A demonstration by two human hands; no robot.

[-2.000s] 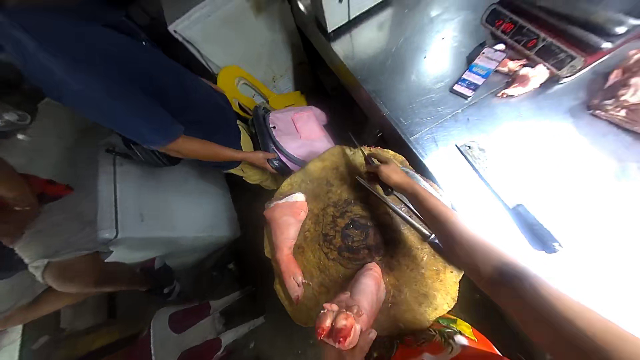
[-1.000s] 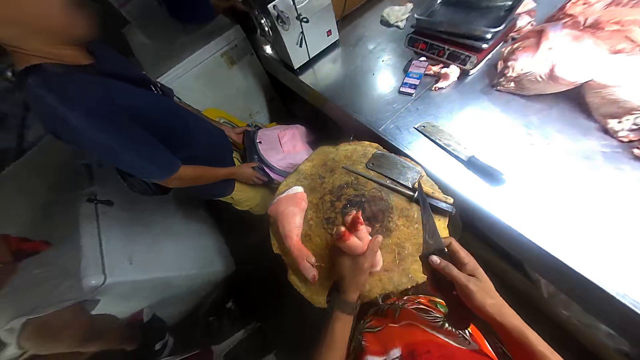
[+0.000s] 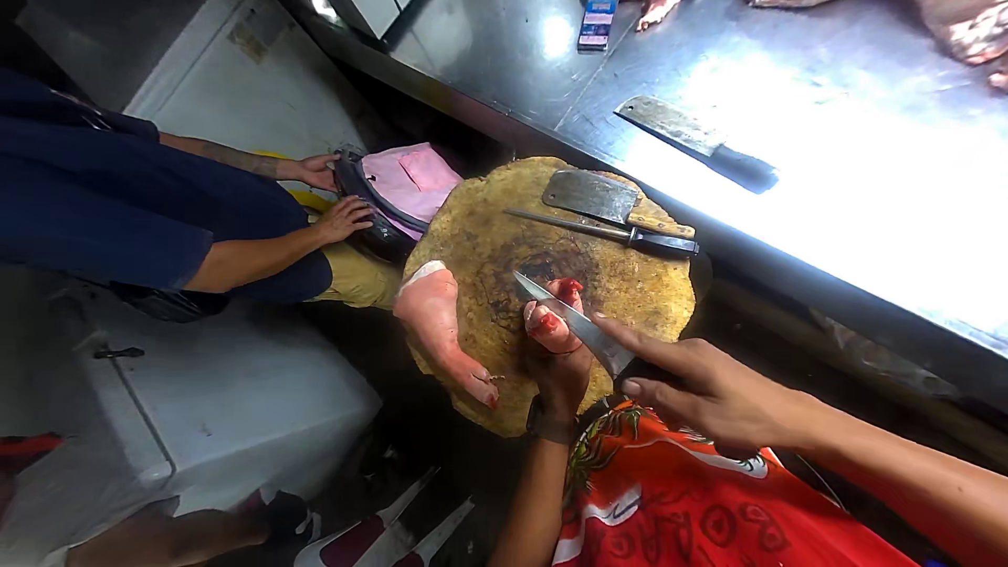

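Note:
My left hand (image 3: 563,378) grips a pig's trotter (image 3: 553,327) near the front middle of a round wooden chopping block (image 3: 488,213), its red cut toe ends facing away from me. My right hand (image 3: 693,386) is shut on the black handle of a knife (image 3: 579,323), index finger along its spine; the blade lies over the toe end. Whether it cuts in cannot be told. A second pig's trotter (image 3: 437,323) rests at the block's left side. Toward the back right of the block lie a cleaver (image 3: 591,194) with a wooden handle and a honing steel (image 3: 571,225) with a black handle.
A steel table (image 3: 504,71) runs along the back and right, bearing another cleaver (image 3: 669,122), a phone (image 3: 597,24) and pieces of meat (image 3: 972,31). At left a person's hands (image 3: 342,219) touch a dark-rimmed pink bag (image 3: 409,185). A white chest freezer (image 3: 236,417) stands at lower left.
Two seconds ago my right hand was at the block's back edge by the tools. It then took up the knife, which has moved left over the trotter. My left hand has raised the trotter's toe end.

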